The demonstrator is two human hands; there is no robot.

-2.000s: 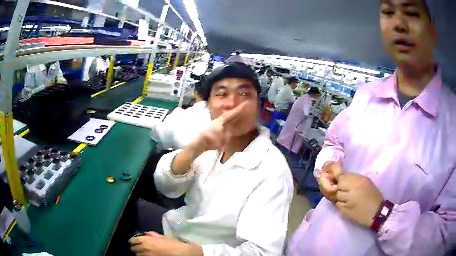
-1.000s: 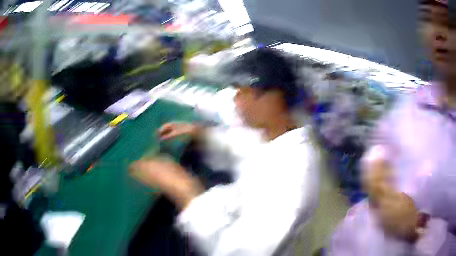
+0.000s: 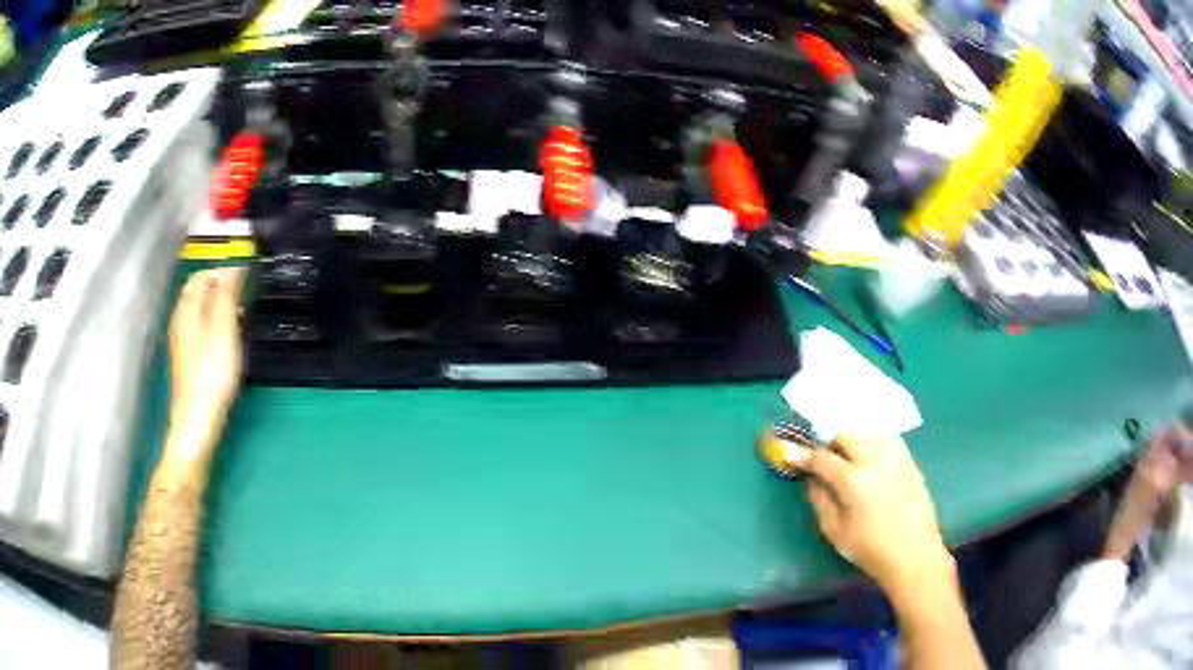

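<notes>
My right hand (image 3: pixel 870 504) holds a small round watch housing (image 3: pixel 786 449), gold or orange inside, by its edge over the green bench. My left hand (image 3: pixel 206 334) lies at the left end of the black press-holding fixture (image 3: pixel 523 360), beside the foam tray; its fingertips are blurred and nothing shows in it. The fixture has several toggle clamps with red grips (image 3: pixel 567 174) above black nests. Some nests show shiny parts, too blurred to tell.
A white foam tray (image 3: pixel 98 327) with dark round watches stands at left. A white wipe (image 3: pixel 850 386) and a blue pen-like stick (image 3: pixel 850 321) lie right of the fixture. A yellow post (image 3: pixel 988 151) and grey blister trays (image 3: pixel 1027 268) stand beyond. Another person's hand (image 3: pixel 1158 465) is at right.
The view has swung from the neighbouring workers down to the bench and fixture. Both my hands now show, the right holding the round housing. The person in white now shows only at the right edge.
</notes>
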